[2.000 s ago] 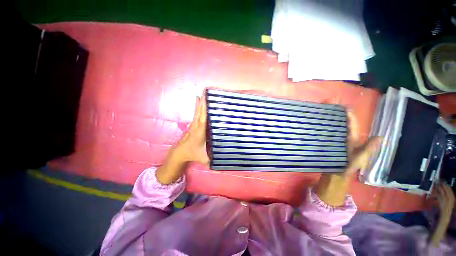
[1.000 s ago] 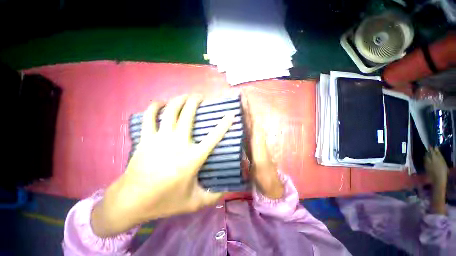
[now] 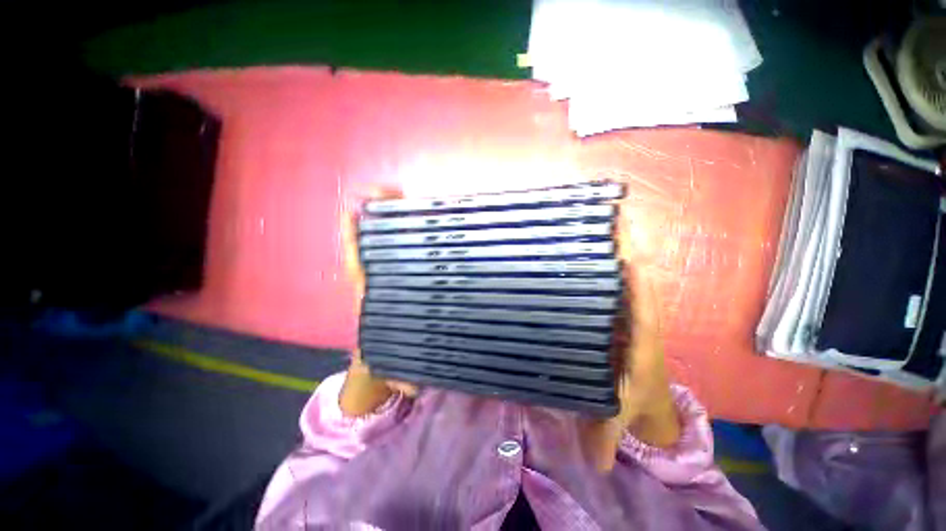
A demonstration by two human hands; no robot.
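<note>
A stack of tablets (image 3: 490, 296) is held up in front of my chest, its striped grey and black edges facing me. Small dark openings show along the middle of several upper edges. My left hand (image 3: 363, 384) is at the stack's left end, mostly hidden behind it; part of the palm shows at the lower left corner. My right hand (image 3: 641, 363) presses on the right end, with fingers partly hidden and blurred.
Pink-red matting (image 3: 280, 197) covers the bench. Dark stacked tablets (image 3: 171, 197) stand at left. White sheets (image 3: 643, 62) lie at the back. White-sheeted tablets (image 3: 882, 259) lie at right, near a fan (image 3: 923, 78). A neighbour's pink sleeve (image 3: 851, 467) shows lower right.
The left hand has left the stack's front face and is now at its left end. The stack shows a different, shorter side than two seconds ago. The view has shifted.
</note>
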